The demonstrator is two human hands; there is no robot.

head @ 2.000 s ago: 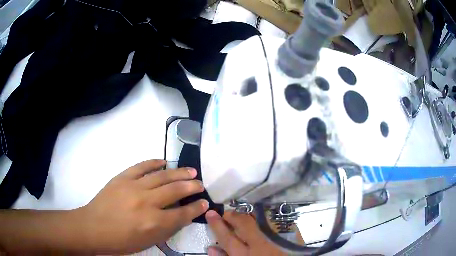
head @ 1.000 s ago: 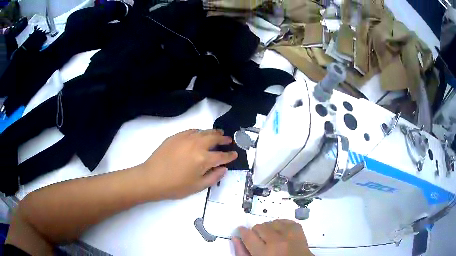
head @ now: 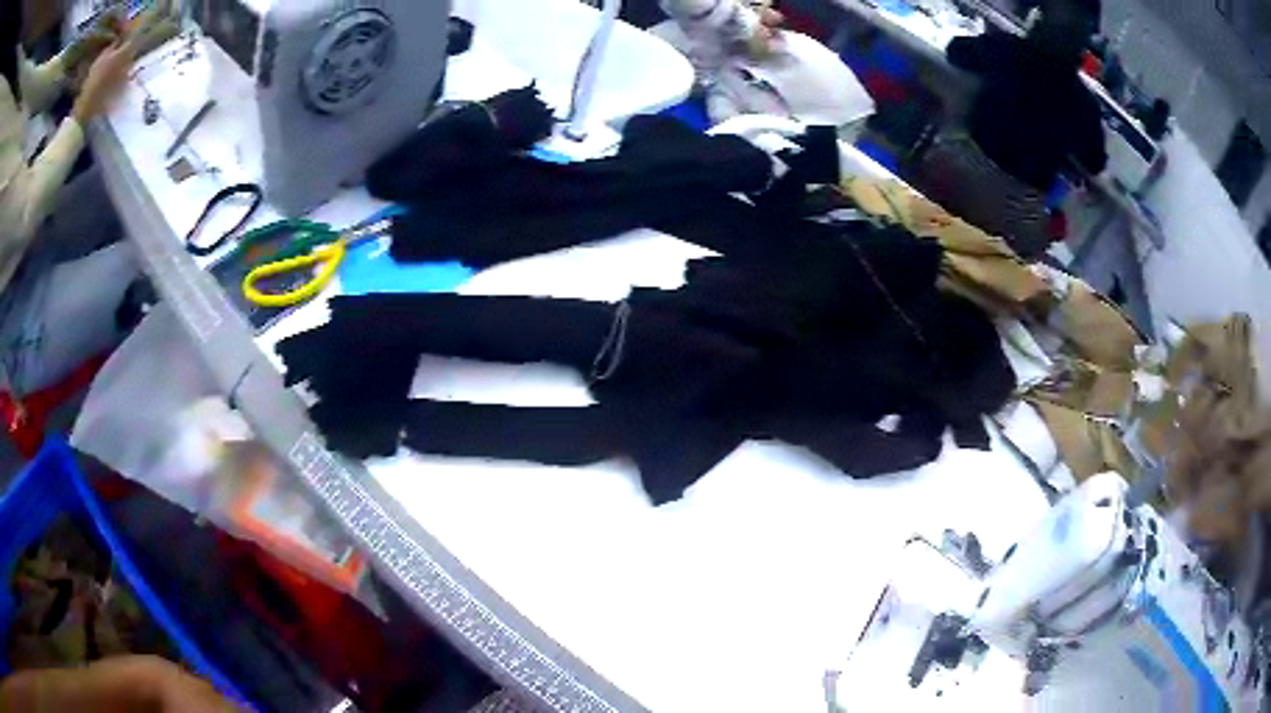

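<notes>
A heap of black cut pieces [head: 822, 327] lies on the white table, with strip-like ends reaching left and a pale thread loop on top. The sewing machine [head: 1080, 578] is at the lower right, blurred and partly cut off. No fabric can be made out at its needle. Part of my left hand or forearm [head: 112, 688] shows at the bottom left edge, over the blue crate; its fingers cannot be seen. My right hand is out of the picture.
Yellow and green scissors [head: 296, 273] and a black loop [head: 223, 219] lie far left by a neighbouring machine [head: 335, 84]. Tan pieces [head: 1087, 362] lie behind the heap. A blue crate [head: 105, 522] stands below the ruler edge [head: 418, 564]. Other people are at the back and upper left.
The view has swung left and back, so the machine now sits at the lower right. My left hand has left the needle area; my right hand has gone out of view.
</notes>
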